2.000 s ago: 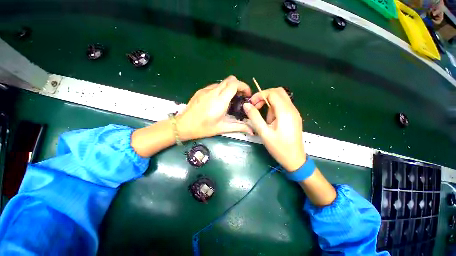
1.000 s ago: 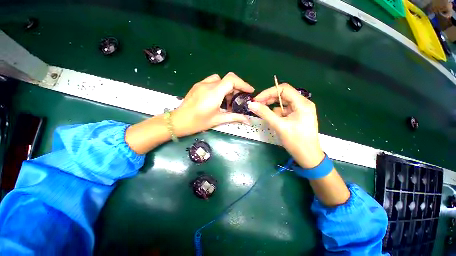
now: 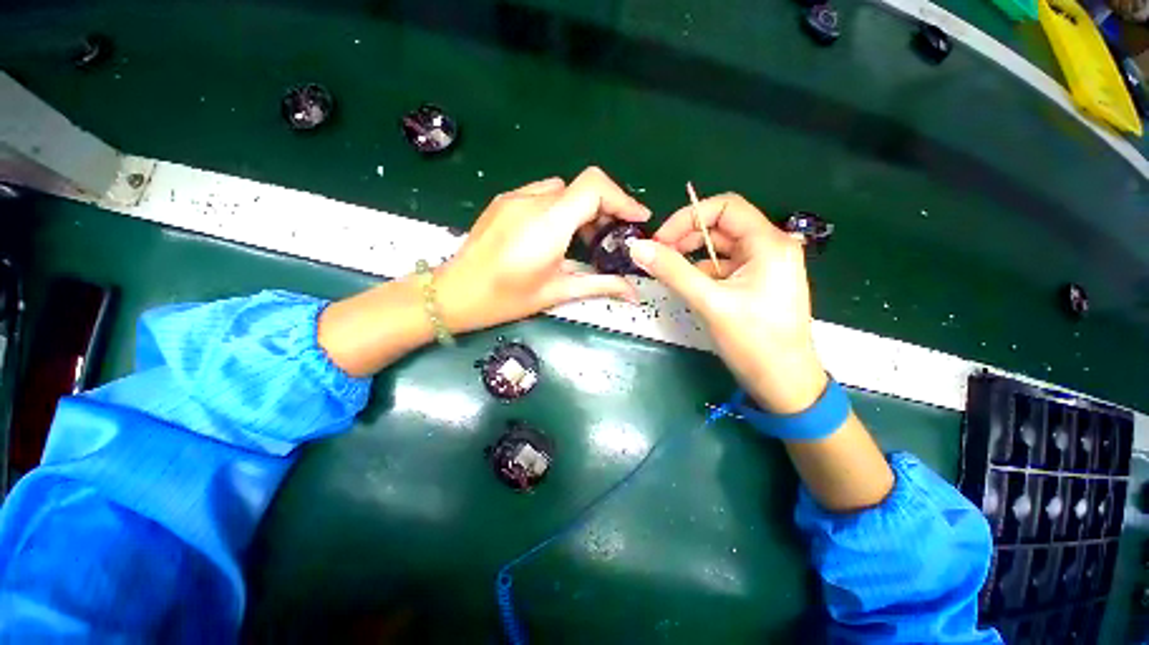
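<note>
My left hand (image 3: 536, 250) holds a round black unit (image 3: 615, 250) between thumb and fingers, above the white rail. The unit's open face with a pale part shows. My right hand (image 3: 743, 284) touches the unit's right side with thumb and index fingertip. A thin tan stick (image 3: 703, 227) stands up between the right hand's fingers. What lies under the right fingertips is hidden. Two more round units, one nearer the rail (image 3: 509, 371) and one nearer me (image 3: 522, 456), lie on the green bench below my hands.
Beyond the white rail (image 3: 277, 237), the dark green belt carries several round units (image 3: 430, 129). A black pocketed tray (image 3: 1052, 491) is at right, a dark glossy slab (image 3: 63, 359) at left. A yellow bin (image 3: 1090, 66) is top right. A blue cord (image 3: 605, 489) runs from my right wrist strap.
The units on the belt have shifted right in the picture. Both hands stay at the held unit; its pale part now faces up more visibly than two seconds ago, and the right hand has shifted slightly right.
</note>
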